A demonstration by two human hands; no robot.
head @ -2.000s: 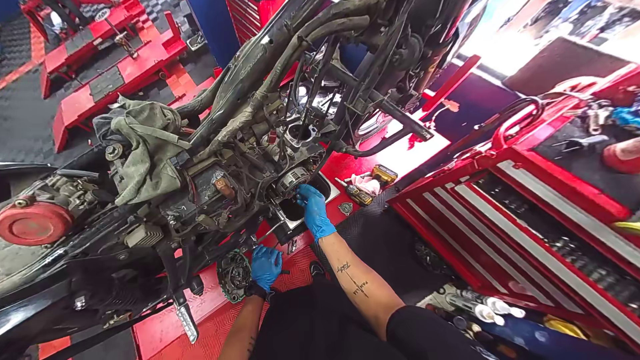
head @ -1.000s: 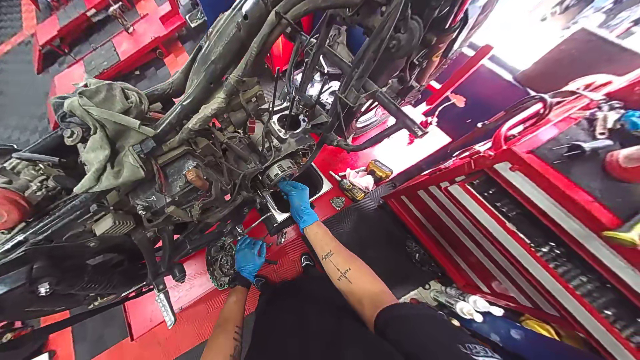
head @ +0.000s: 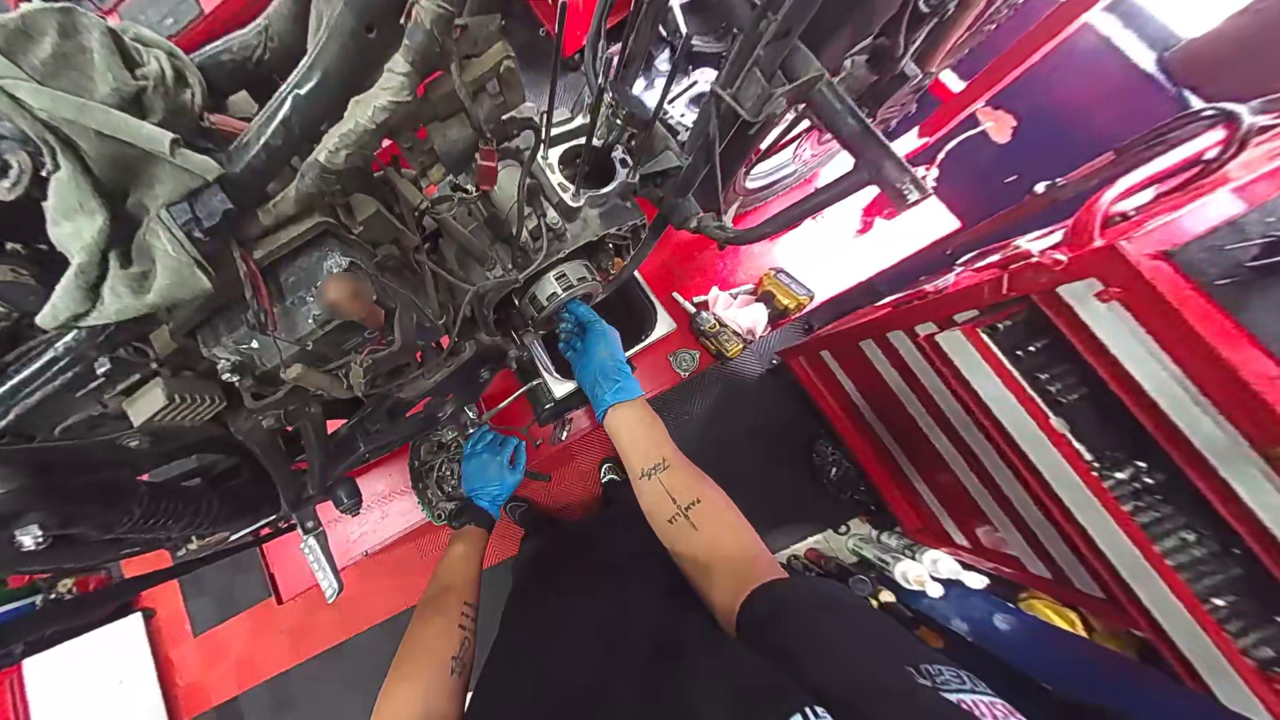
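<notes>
A partly stripped motorcycle engine (head: pixel 500 190) fills the upper left, its side open at a round metal clutch basket (head: pixel 562 287). My right hand (head: pixel 597 357), in a blue glove, has its fingertips at the lower edge of that clutch basket; whether it grips anything is hidden. Below it lies a black drain pan (head: pixel 630 310) with a pale rim. My left hand (head: pixel 492 468), gloved too, rests against the right side of a metal engine side cover (head: pixel 437 472), fingers curled; its hold on the cover is unclear. A thin metal rod (head: pixel 512 400) slants just above this hand.
On the red lift platform (head: pixel 655 368) lie a yellow and black cordless power tool (head: pixel 718 335), another yellow tool part (head: pixel 784 292), a pink cloth (head: pixel 740 313) and a small round metal part (head: pixel 684 361). A red tool cabinet (head: pixel 900 400) stands right. A green-grey cloth (head: pixel 110 160) drapes the motorcycle.
My left hand has moved onto the side cover from beside it, between the first and second frames. My right hand stays close to the clutch basket. The view has shifted closer.
</notes>
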